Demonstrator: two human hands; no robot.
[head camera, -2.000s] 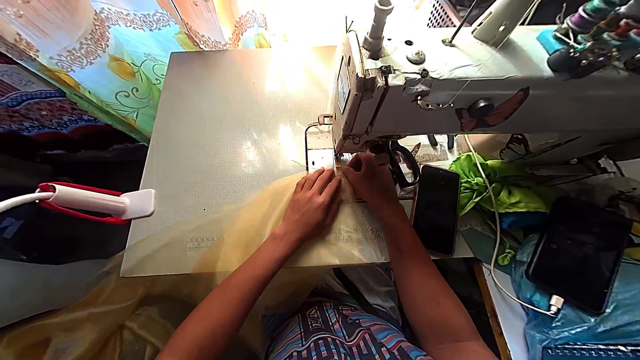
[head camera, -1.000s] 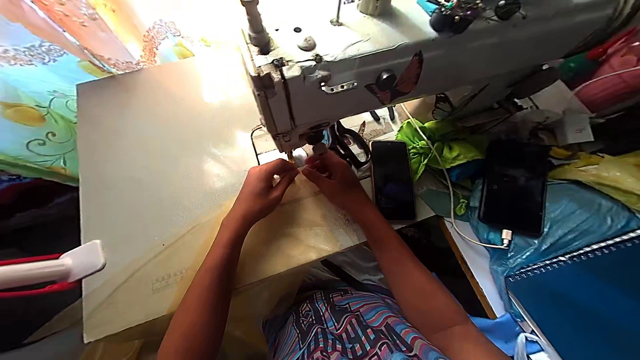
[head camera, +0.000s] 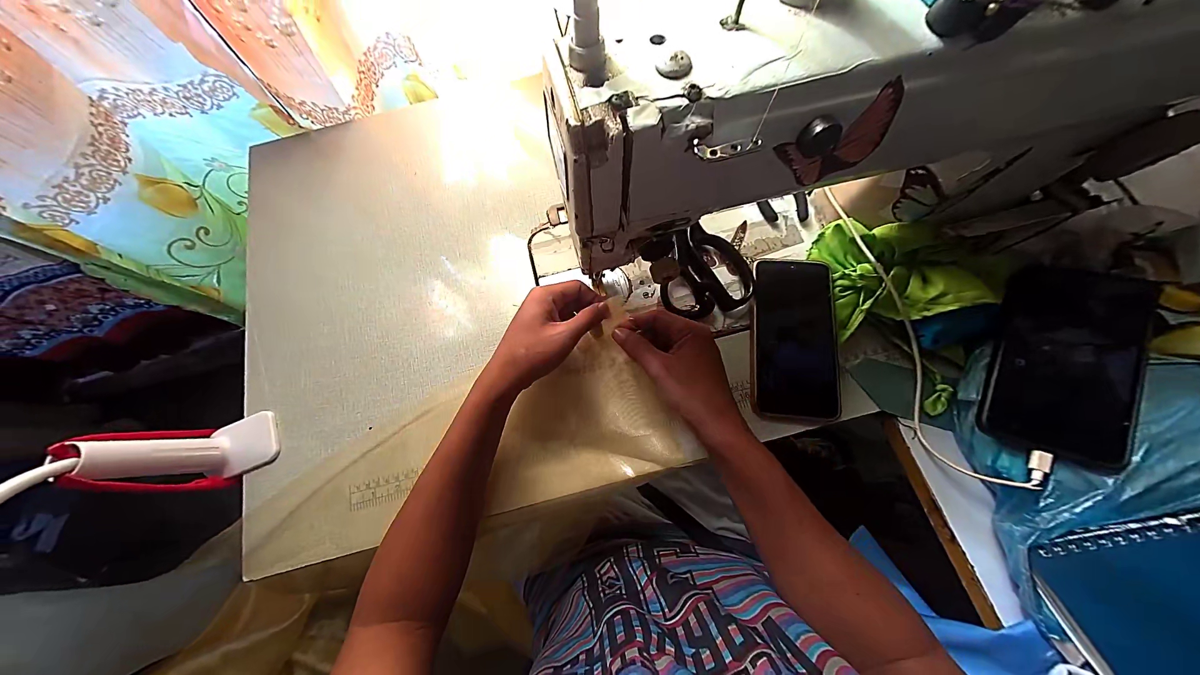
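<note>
Just in front of the needle area of a white sewing machine, my left hand and my right hand pinch the edge of a sheer golden fabric between thumbs and fingertips, a short way apart. The fabric drapes over the pale table and down past its front edge toward my lap. Black-handled scissors lie beside the machine's needle plate, right of my hands. The presser foot is partly hidden behind my fingers and the machine head.
A phone lies right of my right hand, near bright green cloth. Farther right, a tablet-like device with a white cable rests on blue plastic, above a spiral notebook. A white and red clamp-like device overlaps the table's left edge. Patterned curtains hang behind.
Two seconds ago my left hand lay flatter on the fabric; now both hands hold its edge up between the fingertips. The view has shifted.
</note>
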